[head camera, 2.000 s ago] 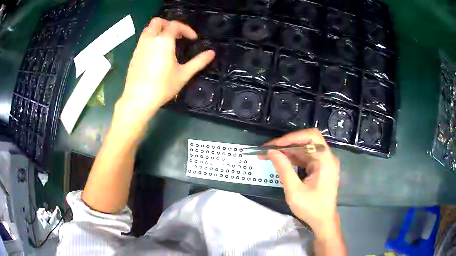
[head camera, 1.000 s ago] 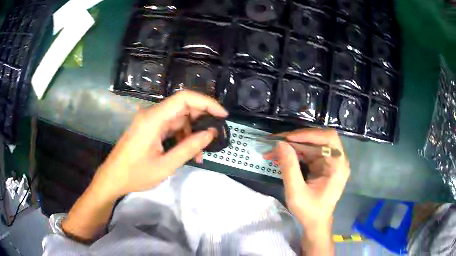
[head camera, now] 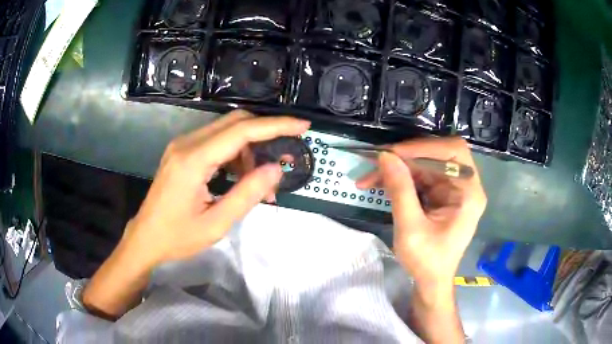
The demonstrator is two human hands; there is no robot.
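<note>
My left hand (head camera: 208, 181) grips a round black housing (head camera: 297, 176) by its edge, its central opening showing, over the left part of the backing sheet. The white-blue backing sheet (head camera: 342, 178) with rows of dark rings lies near the bench's front edge, its left part hidden by the housing and hand. My right hand (head camera: 429, 195) holds slim tweezers (head camera: 416, 159) like a pen, tips pointing left over the sheet's upper rings, just right of the housing. Whether the tips hold a ring cannot be told.
A glossy black blister tray (head camera: 295, 109) with round parts in its pockets lies behind the hands. Paper strips (head camera: 57, 54) lie at far left beside part of a second black tray (head camera: 9, 60). A clear glittering tray or bag is at far right. A blue plastic frame (head camera: 530, 282) is below the bench.
My left hand has come from the blister tray down to the sheet with a black housing, which is now tilted to show its opening. The tweezers stay over the sheet. The whole view has shifted.
</note>
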